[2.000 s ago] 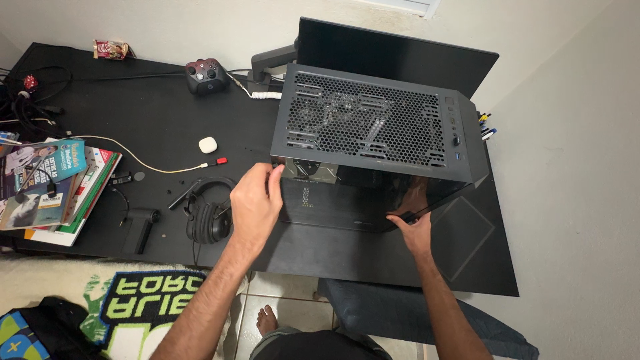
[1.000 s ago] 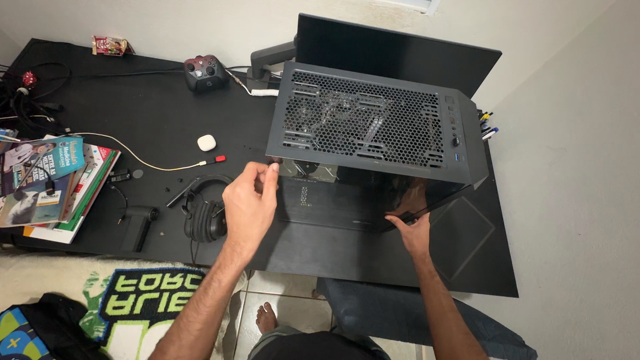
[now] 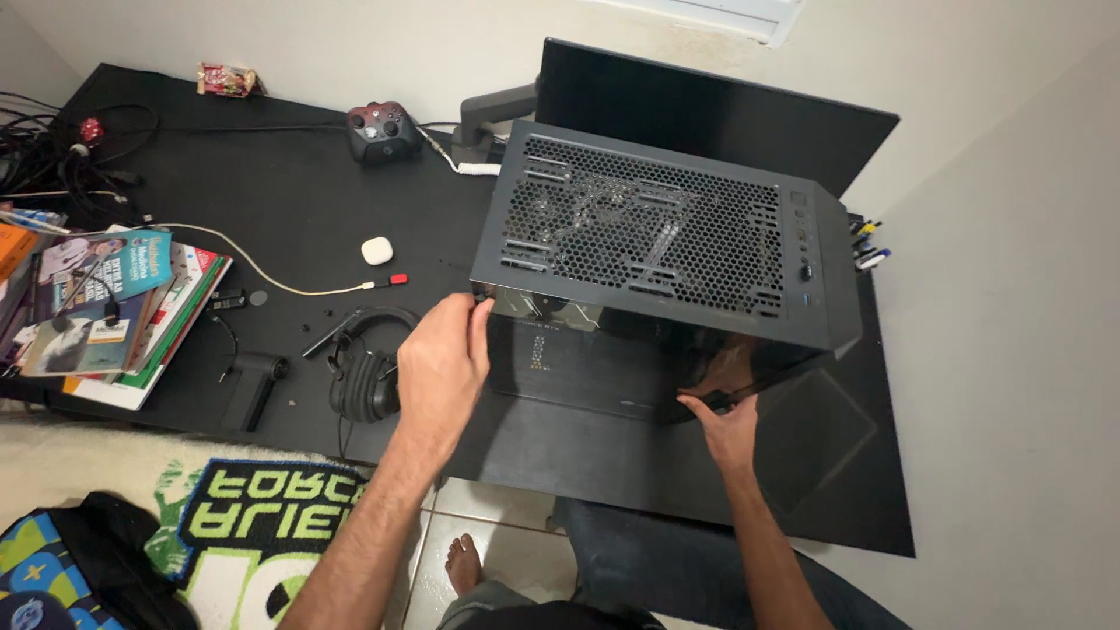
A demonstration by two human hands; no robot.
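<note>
A dark computer case [image 3: 643, 229] stands on the black desk, its perforated top facing up and a dark, reflective side panel [image 3: 604, 363] facing me. My left hand [image 3: 446, 367] pinches the panel's upper left corner between thumb and fingers. At the panel's lower right edge, my right hand [image 3: 724, 429] has its thumb and fingers around a dark edge; the fingertips are partly hidden. The glossy surface reflects this hand. Through the panel's upper left part, a graphics card [image 3: 551, 308] shows inside the case.
A monitor [image 3: 700, 118] stands behind the case. Left of it are a game controller [image 3: 382, 131], a white earbud case [image 3: 377, 251], a cable with a red tip [image 3: 399, 280], a headset [image 3: 366, 376], a black handheld device [image 3: 255, 389] and books [image 3: 105, 302]. Pens [image 3: 869, 245] stand at right.
</note>
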